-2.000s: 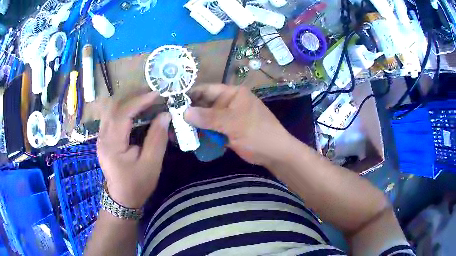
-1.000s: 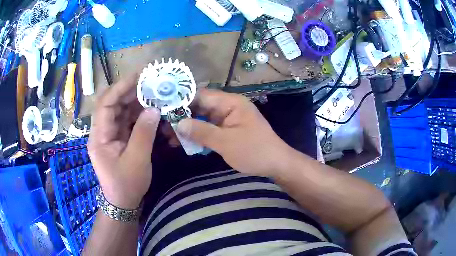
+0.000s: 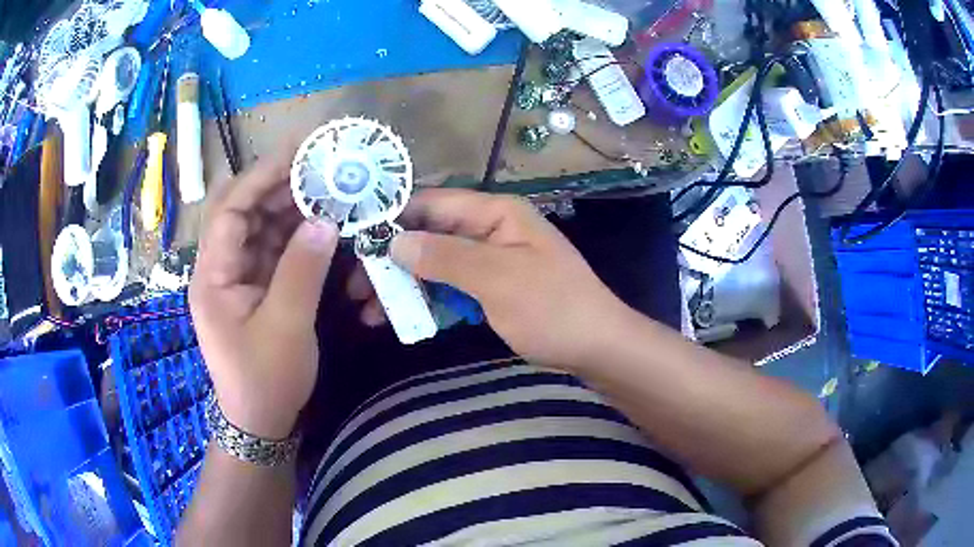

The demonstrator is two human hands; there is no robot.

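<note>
A white handheld mini fan (image 3: 350,176) is held over my lap at the bench edge, its round head up and its handle (image 3: 401,299) pointing down and slightly right. Translucent blades show inside the ring. Small dark parts show at the neck between head and handle. My left hand (image 3: 262,272) grips the lower left rim of the head with thumb in front; its other fingers are partly behind the fan. My right hand (image 3: 491,256) holds the neck and upper handle from the right. Something blue shows behind the handle, partly hidden by my right hand.
Yellow-handled pliers (image 3: 154,192) and white fans (image 3: 75,102) lie at left. A blue mat (image 3: 310,53) covers the back. A purple ring (image 3: 680,80), small green parts and black cables (image 3: 764,128) lie right. Blue crates (image 3: 892,294) and a carton (image 3: 796,267) stand below the bench.
My left hand has closed onto the fan head's rim. The fan has shifted a little left, then up slightly since a second ago. More of the handle shows now below my right thumb.
</note>
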